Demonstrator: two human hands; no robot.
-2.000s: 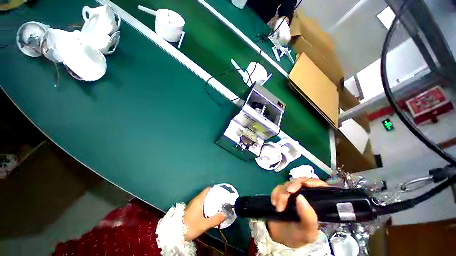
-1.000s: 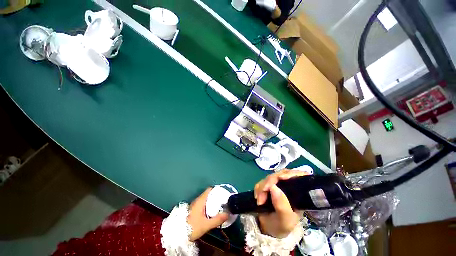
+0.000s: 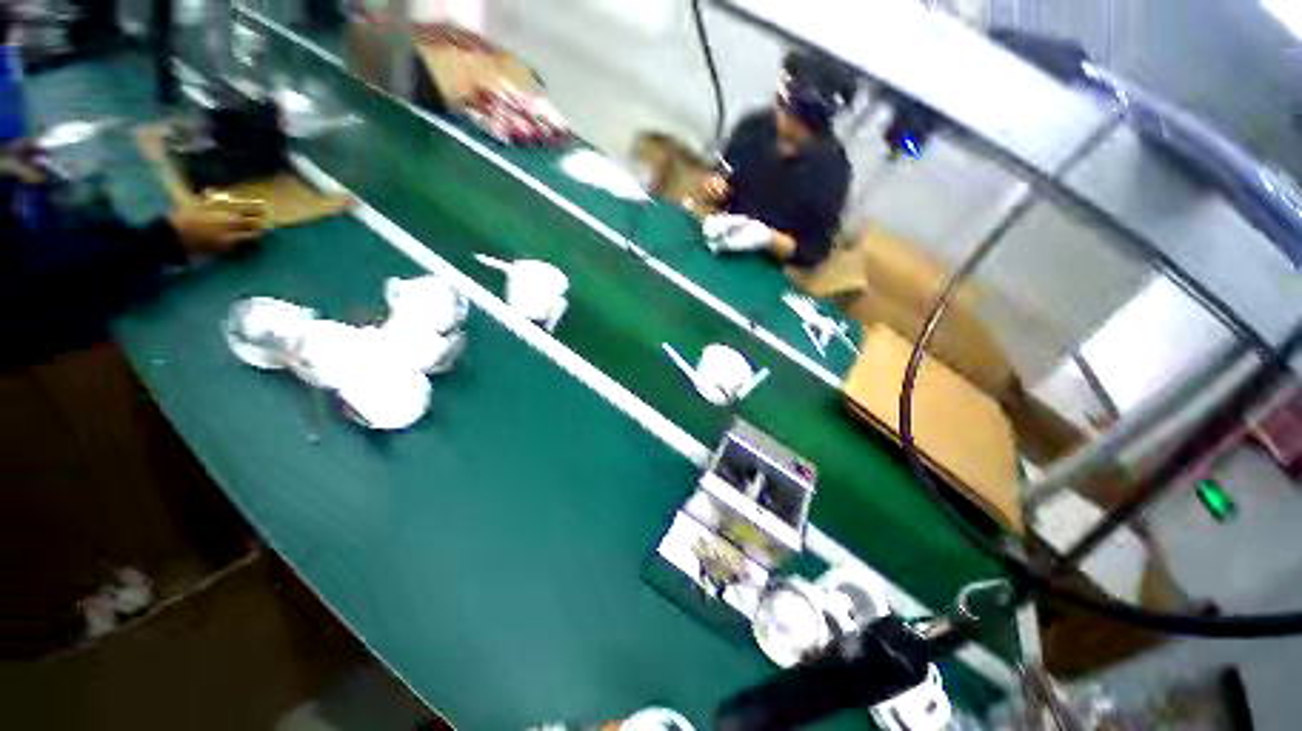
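Observation:
The picture is blurred. A white plastic housing (image 3: 657, 720) shows at the bottom edge, mostly cut off. A small skin-coloured sliver beside it looks like part of my left hand (image 3: 611, 726); its grip is not visible. The black electric screwdriver (image 3: 828, 683) lies slantwise at the lower right, in front of the loose white housings (image 3: 791, 623). No hand shows on it, and my right hand is not in view. The screw feeder (image 3: 735, 521) stands on the green bench just behind.
Part-assembled white units (image 3: 350, 364) cluster at left on the bench (image 3: 471, 571). Handled bodies (image 3: 537, 291) sit on the conveyor (image 3: 628, 321). A neighbour's hand (image 3: 221, 224) shows at far left; another person (image 3: 800, 164) sits opposite. Black cable (image 3: 914, 414) and cardboard (image 3: 935, 429) are at right.
The view has swung up and left, so things sit lower and two people show. My right hand no longer shows on the screwdriver. The housing and my left hand have dropped to the bottom edge.

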